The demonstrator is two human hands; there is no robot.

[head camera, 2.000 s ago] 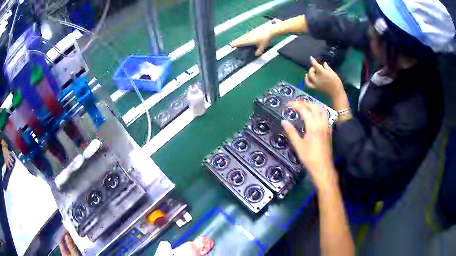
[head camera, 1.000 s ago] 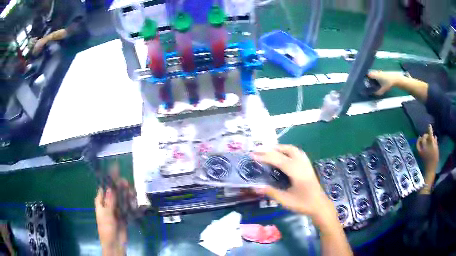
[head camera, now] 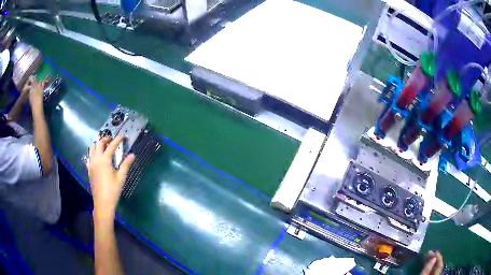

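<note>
A three-ring speaker unit lies in the nest of the glue machine, rings up, below the red glue syringes. My left hand is at the left, fingers spread over the near end of a grey speaker unit. A ribbed dark side shows beside that unit. Whether the fingers grip it or only rest on it is unclear. My right hand is at the bottom right edge, beside the machine's front corner. Only some fingers show, and whether it holds anything is hidden.
An orange button is on the machine's front edge. Crumpled white paper lies before it. A white-topped board stands left of the machine. At the far left, another person's hands are beside a dark unit. Several units show at the bottom right corner.
The view has turned left. A speaker unit that was in my right hand over the nest now lies in it. My left hand has moved left to the units there; my right hand has moved right.
</note>
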